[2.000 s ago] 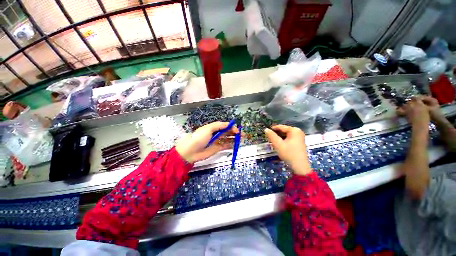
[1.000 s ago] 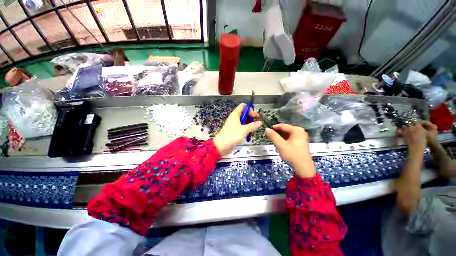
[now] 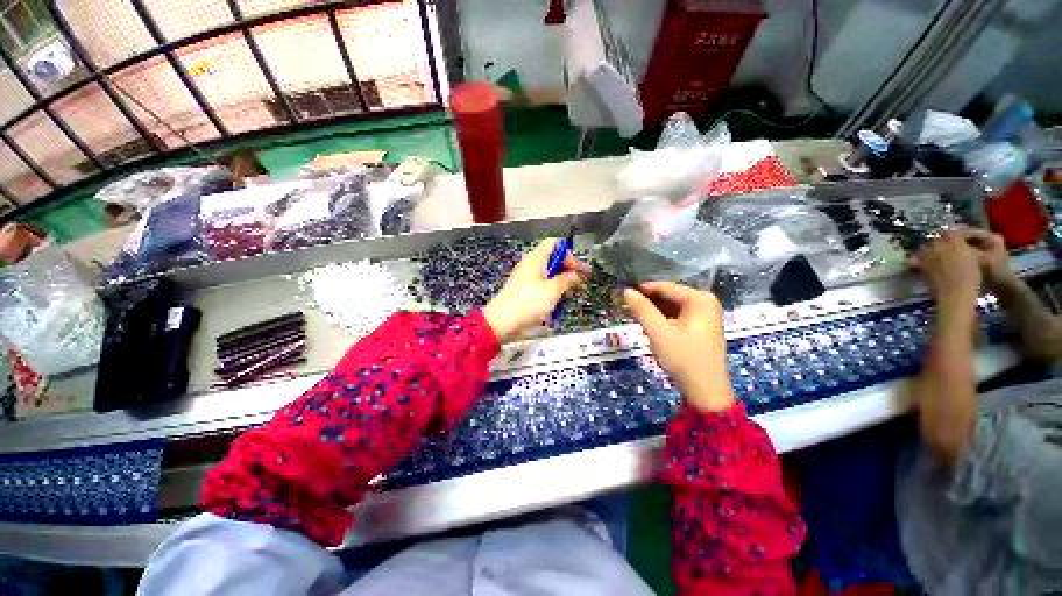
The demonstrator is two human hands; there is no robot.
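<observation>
My left hand [image 3: 530, 293] is shut on blue-handled cutters [image 3: 560, 257], held over the trough with the dark jaws pointing up and away. My right hand [image 3: 685, 332] is just to the right, thumb and forefinger close together at the edge of the greenish wiry heap [image 3: 600, 305]; whether a small part is between the fingertips cannot be told. A large dark heap [image 3: 460, 274] lies behind my left hand. A white heap [image 3: 353, 295] lies left of it. Blue circuit boards [image 3: 547, 410] lie in a row below my hands.
Dark reddish-brown sticks [image 3: 262, 347] and a black tray [image 3: 148, 355] are at the left. Clear bags [image 3: 681, 239] lie right of the heaps. A red cylinder [image 3: 480, 157] stands on the back ledge. Another person's hands [image 3: 961, 265] work at the right. A metal rail [image 3: 466, 503] runs along the front.
My left hand has moved up from near the boards to the heaps; the cutters' spread handles are now closer together. My right hand stays near the same heap. The camera view has shifted.
</observation>
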